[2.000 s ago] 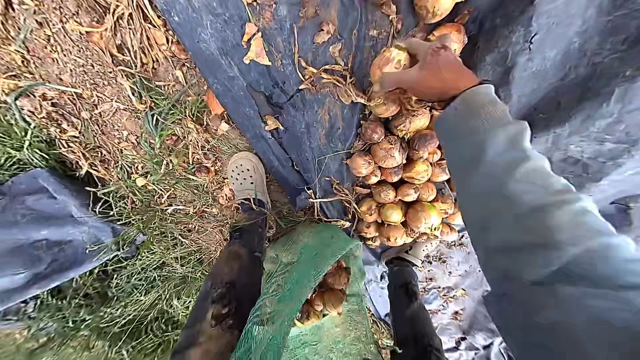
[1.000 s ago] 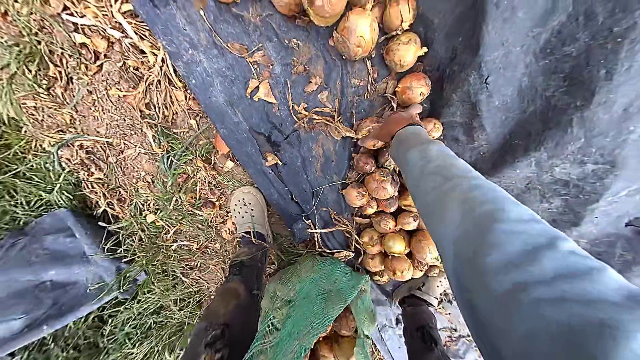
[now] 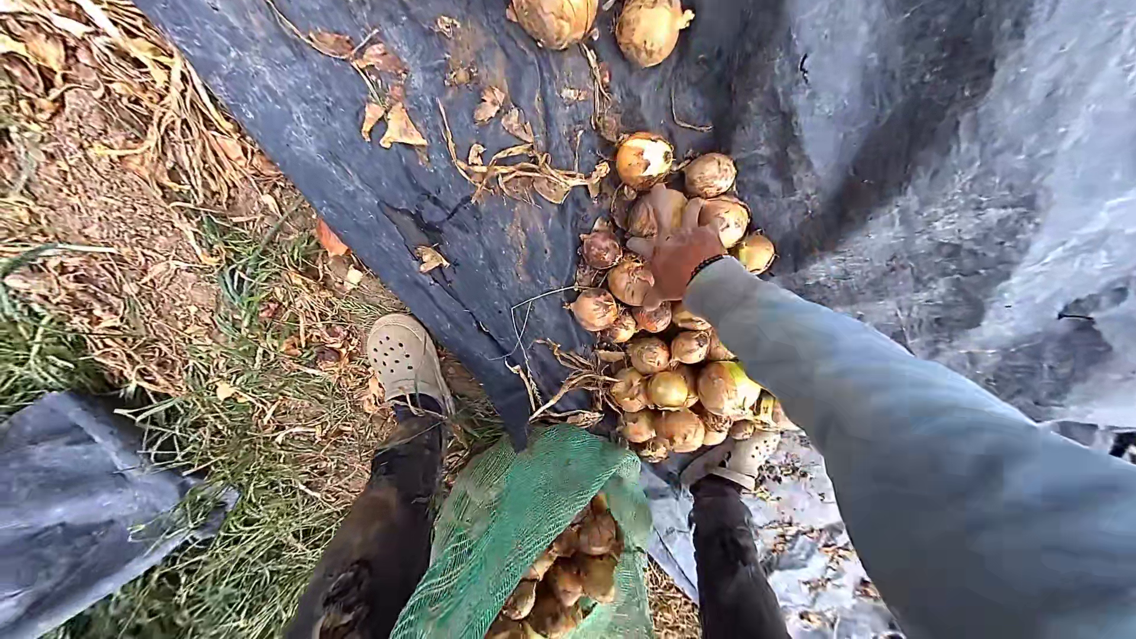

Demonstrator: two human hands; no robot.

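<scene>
My right hand (image 3: 676, 251), below a grey-blue sleeve, rests over onions in the upper part of a heap of onions (image 3: 672, 389) on a dark plastic sheet (image 3: 355, 151). Its fingers spread around an onion (image 3: 661, 210); whether they grip it I cannot tell. A partly peeled onion (image 3: 644, 160) lies just beyond the fingertips. Below the heap, a green mesh bag (image 3: 515, 510) stands between my legs, its mouth showing onions (image 3: 577, 568) inside. My left hand is out of view.
Two larger onions (image 3: 555, 16) lie at the top edge of the view. Dry leaves and stalks (image 3: 524, 173) are scattered over the sheet. My feet, in beige clogs (image 3: 406, 359), flank the bag. Grass and soil (image 3: 240, 355) lie to the left, with another piece of dark sheeting (image 3: 80, 497).
My right hand has drawn back toward me over the heap. Some onions lie further toward the bag side, and a gap now separates the heap from the onions at the top.
</scene>
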